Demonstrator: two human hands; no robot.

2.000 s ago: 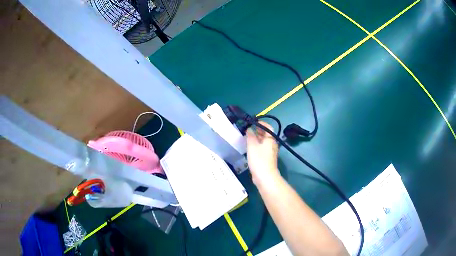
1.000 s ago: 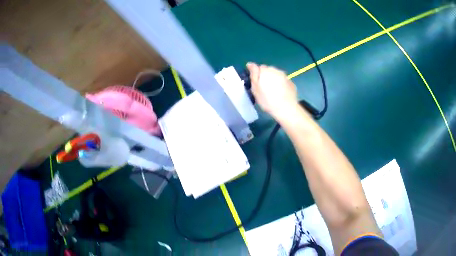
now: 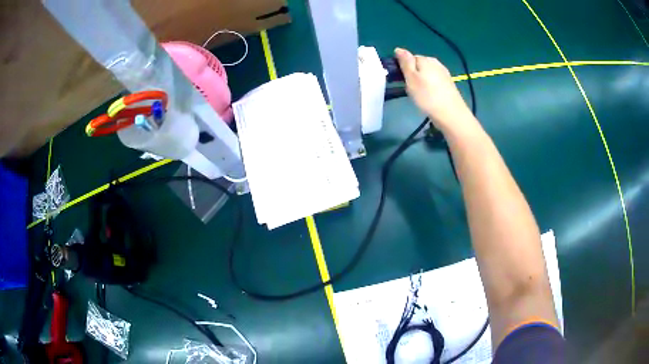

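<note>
My right hand (image 3: 430,84) reaches in from the lower right. Its fingers are closed around a black power plug (image 3: 393,70) at the side of the white extension strip (image 3: 371,92), beside the white upright. The fingers hide part of the plug, so I cannot tell how far it sits in the strip. A black power cord (image 3: 384,186) loops across the green mat to the black heat gun (image 3: 117,245) at the left, whose silver nozzle points left. My left hand is out of the picture.
A white paper stack (image 3: 295,153) lies by the white upright (image 3: 338,64). Behind are a pink fan (image 3: 206,75) and orange-handled scissors (image 3: 128,110). A blue bin (image 3: 13,227) and red heat gun (image 3: 60,327) are left. Black cables (image 3: 415,334) lie on a paper drawing (image 3: 366,313).
The view has swung left and down, showing more of the heat gun and bags. My right hand has moved from the cords beside the upright to the strip's outer side, where it stays.
</note>
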